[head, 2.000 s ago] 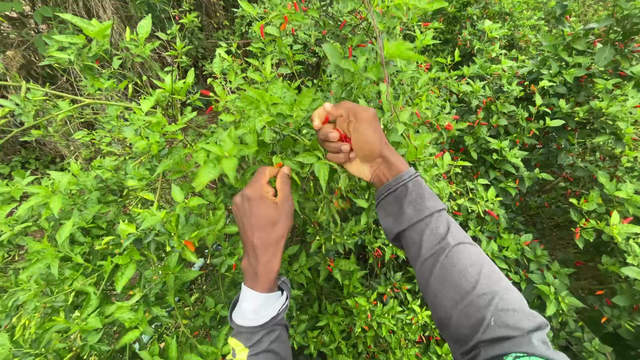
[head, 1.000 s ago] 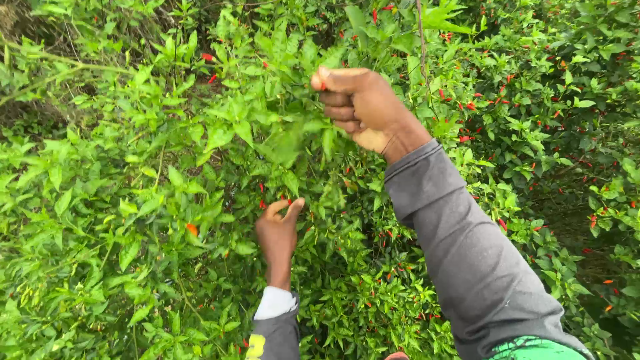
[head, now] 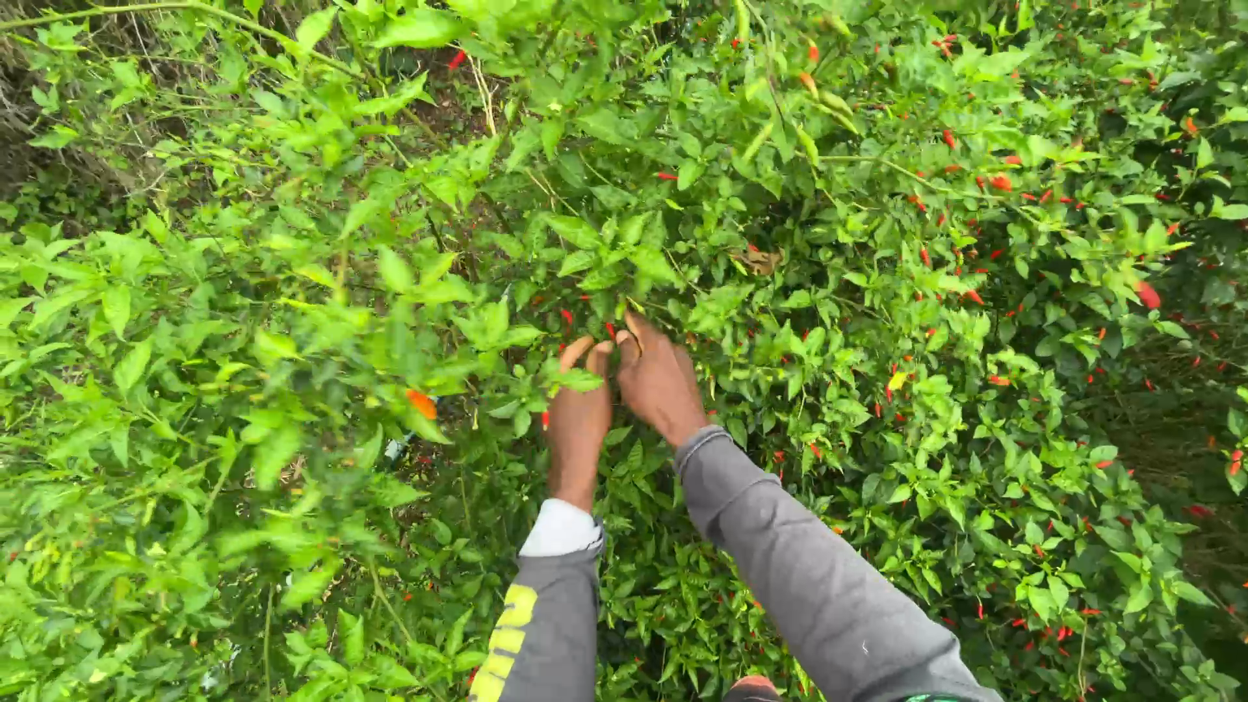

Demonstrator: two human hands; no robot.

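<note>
Side by side among the leaves of a chili pepper bush, both my hands reach in at mid-view. My left hand [head: 582,409] has its thumb and fingers raised at the stems, a leaf partly over the fingertips; whether it grips anything is unclear. Close on its right, my right hand [head: 661,380] is curled with its fingertips at a small red chili pepper [head: 610,331]; its palm is hidden. Another red chili [head: 566,317] hangs just above the left fingertips. An orange chili [head: 421,405] hangs left of my hands.
Dense chili foliage surrounds my hands, with many red chilies [head: 1148,294] at the right. Green chilies [head: 837,109] hang from a branch above. A long bare stem [head: 283,37] crosses the upper left. Part of a shoe [head: 753,688] shows at the bottom edge.
My right hand, earlier raised higher up with red chilies visible in its curled fingers two seconds ago, has come down beside my left hand.
</note>
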